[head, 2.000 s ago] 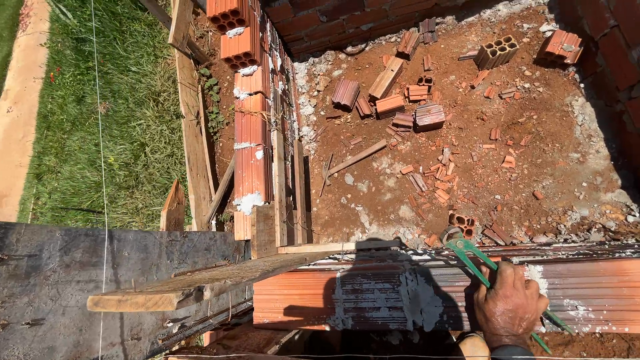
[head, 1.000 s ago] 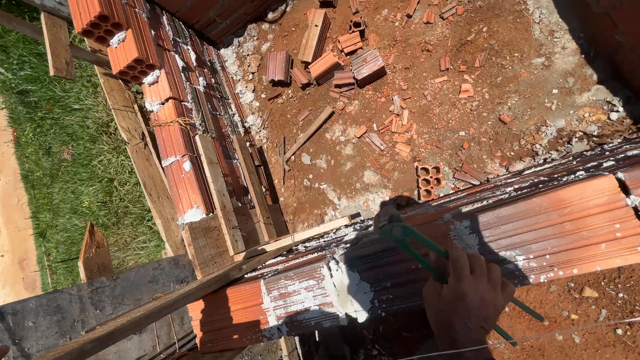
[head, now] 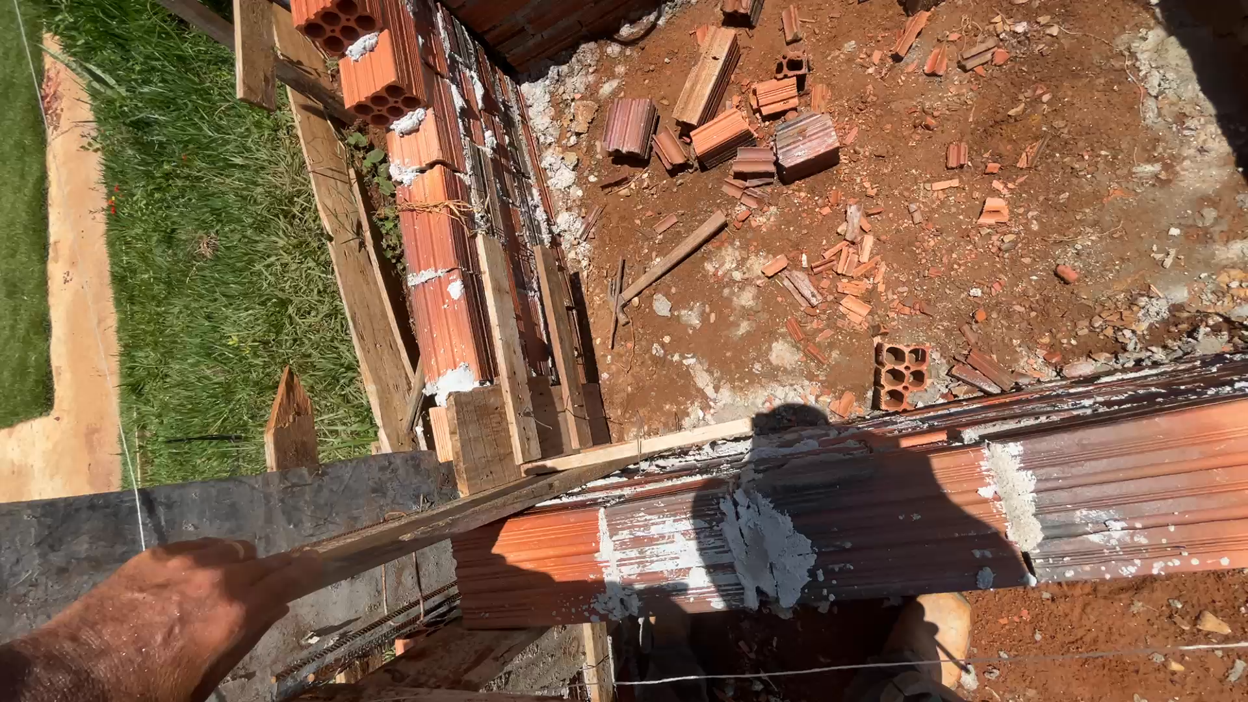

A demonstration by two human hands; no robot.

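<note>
My left hand (head: 185, 609) reaches in from the lower left, its fingers closed around the near end of a long wooden board (head: 429, 522). That board slants up to the right, its far part lying along a hollow clay brick wall (head: 858, 517) spotted with mortar. Upright wooden boards (head: 507, 351) stand at the wall corner, close to the board's middle. A twisted wire (head: 434, 207) crosses the other brick wall (head: 444, 234) above them. My right hand is out of view, and so are the green-handled pincers.
Broken bricks (head: 804, 146) and a loose stick (head: 673, 258) lie on the dirt inside the walls. A dark panel (head: 68, 541) stands at the lower left. A white string (head: 799, 673) runs across the bottom, another (head: 127, 458) down the left.
My right hand, which held green-handled pincers over the near wall in both earlier frames, has left the view with them. My left hand has come in at the lower left onto the board.
</note>
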